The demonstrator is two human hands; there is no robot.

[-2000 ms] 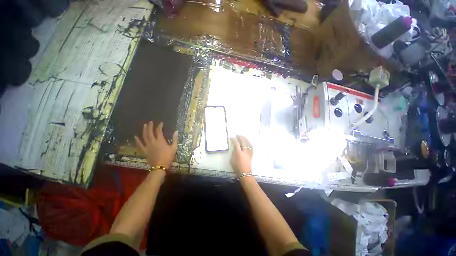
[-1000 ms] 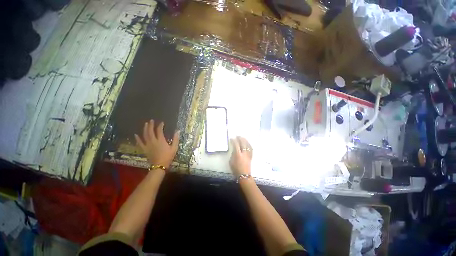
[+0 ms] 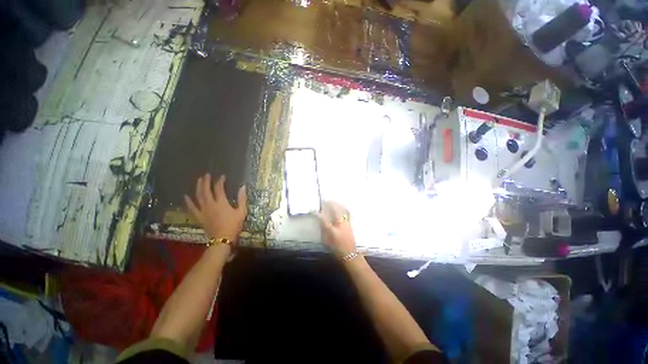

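A mobile phone (image 3: pixel 303 180) with a white lit screen and black edge lies flat on the pale, glaring sewing table (image 3: pixel 334 128). My right hand (image 3: pixel 337 226) is at the phone's lower right corner, fingers bent, fingertips close to or touching its edge; it does not grip the phone. My left hand (image 3: pixel 217 212) lies with fingers spread over the lower part of the dark inset panel (image 3: pixel 213 128), left of the phone. It holds nothing. No cloth is in either hand.
The white overlock machine (image 3: pixel 490 151) with a bright lamp stands right of the phone. A worn white side table (image 3: pixel 78 142) is at the left. A scrap box (image 3: pixel 543 320) with white offcuts is below right. Red cloth (image 3: pixel 121 291) lies below the table at left.
My right hand has moved slightly left and its fingers are now at the phone's lower corner. My left hand stays on the panel. The view has shifted slightly.
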